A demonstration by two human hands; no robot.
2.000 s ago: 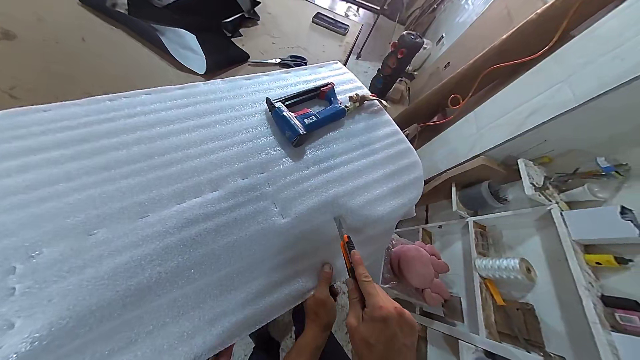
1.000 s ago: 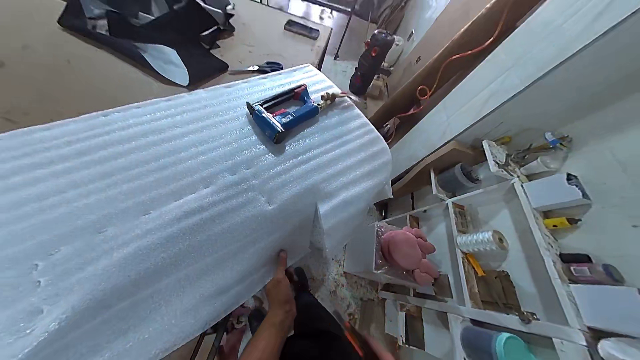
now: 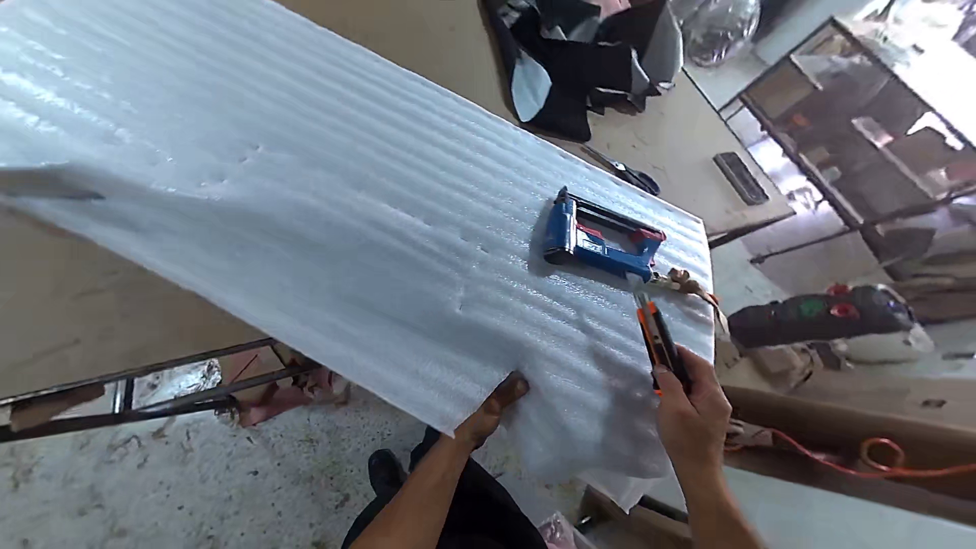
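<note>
A long piece covered in white foam sheet (image 3: pixel 366 229) lies across the table, its near edge hanging over. My left hand (image 3: pixel 492 412) grips that near edge, thumb on top of the foam and fingers out of sight beneath. In my right hand (image 3: pixel 692 404) is an orange and black utility knife (image 3: pixel 657 339), blade extended and pointing away from me above the foam. Just beyond the blade a blue pneumatic stapler (image 3: pixel 606 240) rests on the sheet, joined to an air hose fitting (image 3: pixel 679 280). Scissors (image 3: pixel 625 171) lie beside the far edge.
Black fabric pieces (image 3: pixel 568 69) and a dark oblong object (image 3: pixel 741 178) lie on the wooden table (image 3: pixel 648 141). An orange hose (image 3: pixel 839 465) runs along the right. Metal framing (image 3: pixel 191 389) shows under the table, above a speckled floor (image 3: pixel 252 488).
My right hand with the knife has come up from the lower edge of the view to above the foam. The view has turned strongly, and the shelves at right have left it.
</note>
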